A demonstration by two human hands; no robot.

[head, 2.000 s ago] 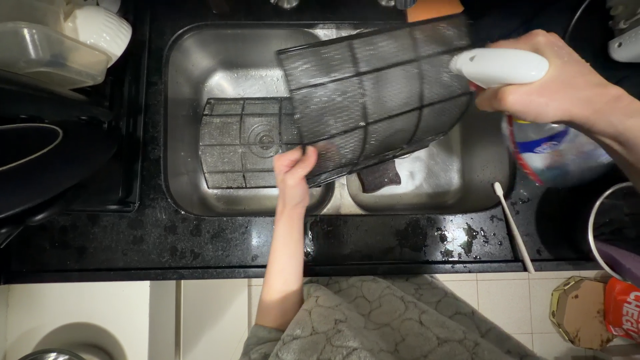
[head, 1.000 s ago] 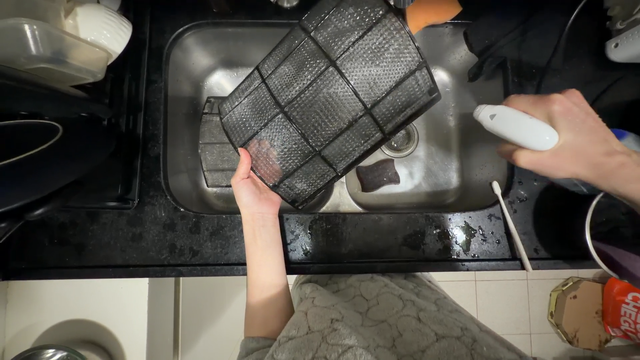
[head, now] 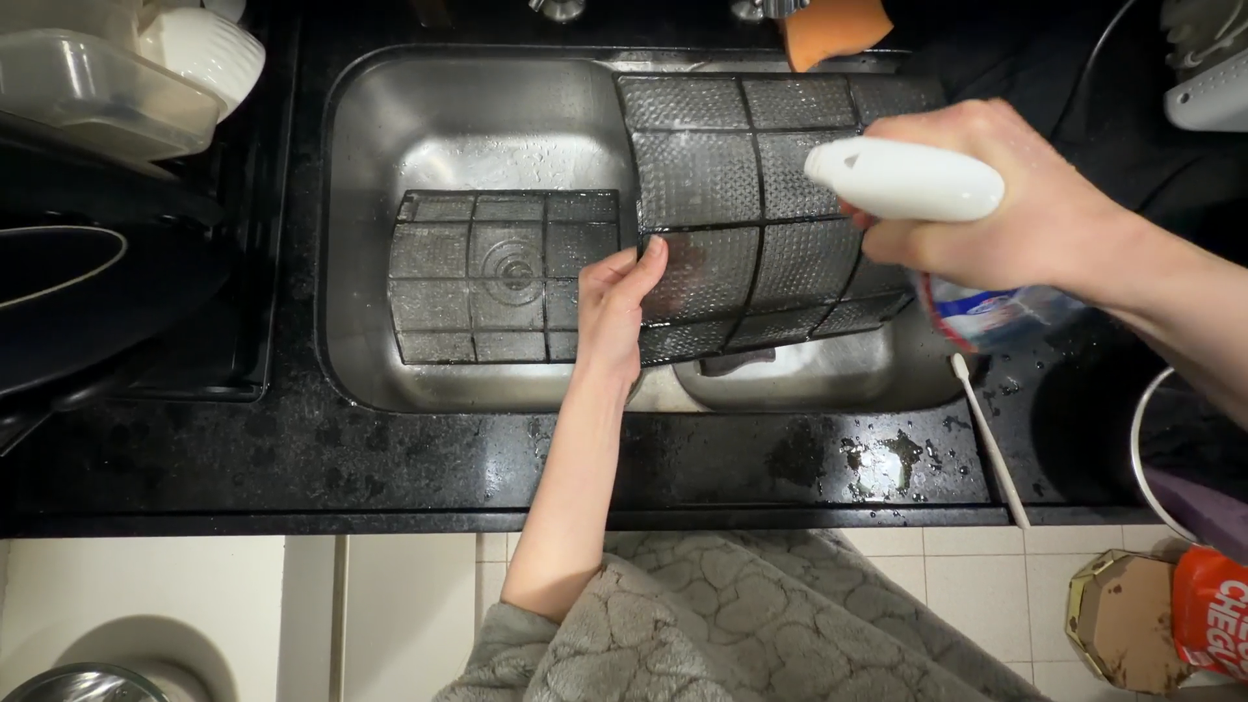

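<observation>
My left hand [head: 616, 302] grips the lower left edge of a wet, framed mesh filter panel [head: 702, 185], curved and dark, which is raised over the right basin. My right hand [head: 985, 195] is shut on a spray bottle with a white trigger head [head: 907, 178], its nozzle in front of the panel. The bottle's lower part shows a blue and red label. A second mesh filter panel [head: 439, 252] lies in the left basin, above the round drain. Partly hidden under the raised panel, a dark sponge or pad [head: 739, 361] rests in the right basin.
The double steel sink [head: 366, 292] is set in a black wet countertop [head: 429, 458]. A toothbrush [head: 990, 439] lies right of it. An orange sponge [head: 837, 31] sits behind, by the taps [head: 558, 8]. Pans [head: 88, 292] and a plastic container [head: 97, 93] stand left; a pot rim [head: 1139, 448] is at right.
The raised panel was tilted steeply one second ago and now lies straighter, further right. My right hand has moved left with the spray bottle, so its head overlaps the panel.
</observation>
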